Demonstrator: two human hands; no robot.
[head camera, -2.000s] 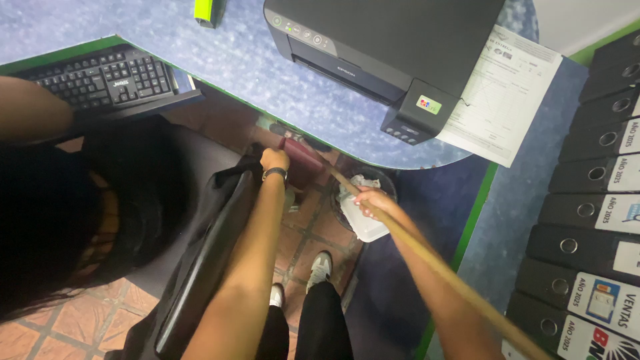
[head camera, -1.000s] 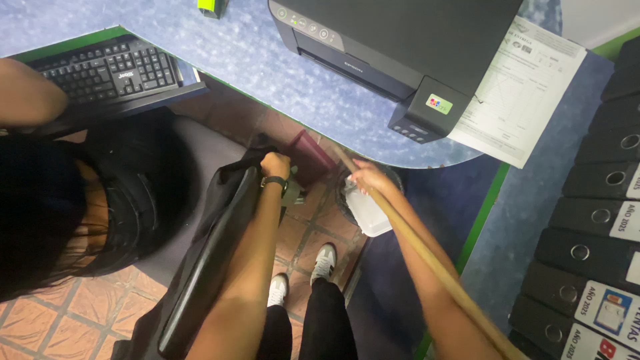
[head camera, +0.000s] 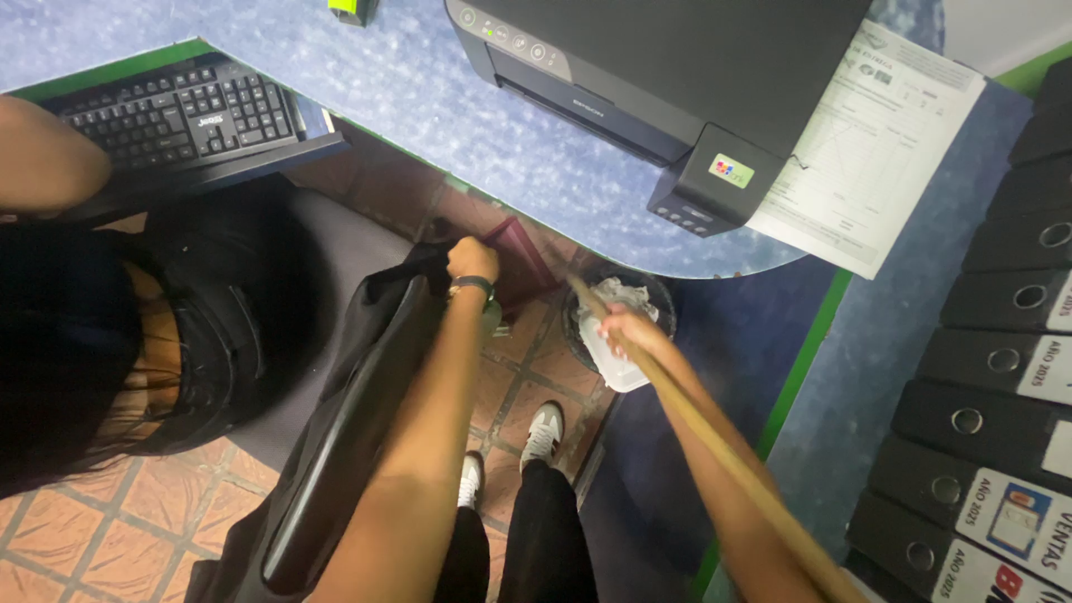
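My left hand (head camera: 472, 261), with a dark band at the wrist, is closed at the end of black cloth (head camera: 419, 255) draped over a chair's armrest (head camera: 352, 419); its fingertips are hidden. My right hand (head camera: 628, 328) grips a long wooden pole (head camera: 712, 431) that runs from under the desk back along my right forearm. Between the hands, below the desk edge, a dark red flat-sided object (head camera: 521, 264) stands on the floor. Beneath my right hand is a dark waste bin (head camera: 666, 306) holding crumpled white paper and a white plastic container (head camera: 615, 368).
A seated person (head camera: 159, 335) is close on the left, by a keyboard (head camera: 193, 121) on a tray. The blue desk (head camera: 377, 100) carries a black printer (head camera: 645, 75) and paper sheets (head camera: 871, 159). Black binders (head camera: 963, 419) line the right. My shoes stand on floor tiles (head camera: 536, 377).
The pole and my right hand have shifted slightly relative to the bin. My left hand stays at the black cloth by the chair.
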